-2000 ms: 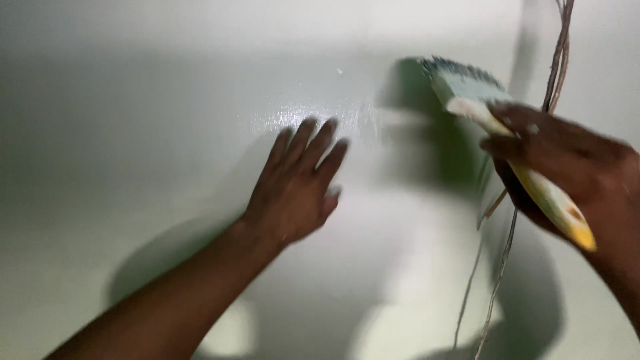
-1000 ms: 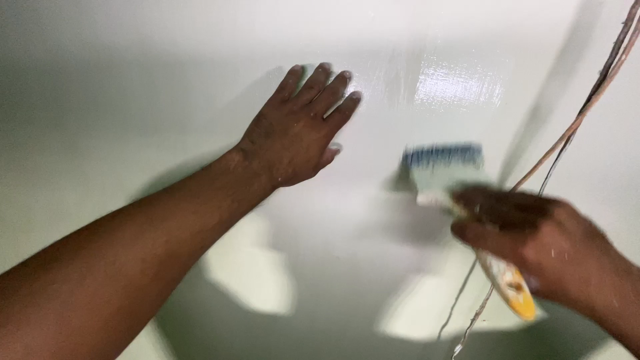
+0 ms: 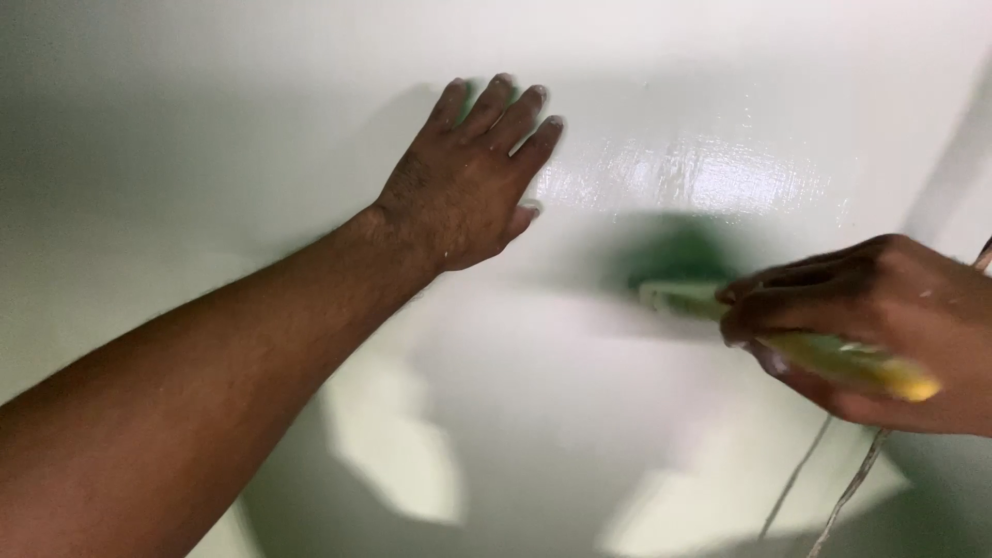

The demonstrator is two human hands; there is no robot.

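My left hand [image 3: 469, 174] rests flat with fingers spread against a pale painted wall [image 3: 558, 403]; light specks of paint dot its skin and fingertips. To the right, my right hand [image 3: 845, 333] grips a paintbrush [image 3: 852, 364] by its yellow-tipped handle. The brush head points left toward the wall and is blurred by motion, so its bristles and any contact with the wall cannot be told. A wet, glossy patch [image 3: 721, 182] shines on the wall between and above the two hands.
Thin cables [image 3: 852, 484] hang in front of the wall at the lower right, passing behind my right hand. Shadows of my arms and the brush fall across the wall.
The brush, its bristles pointing up a second ago, now points left in my right hand. My left hand stays spread on the wall. The view has shifted somewhat.
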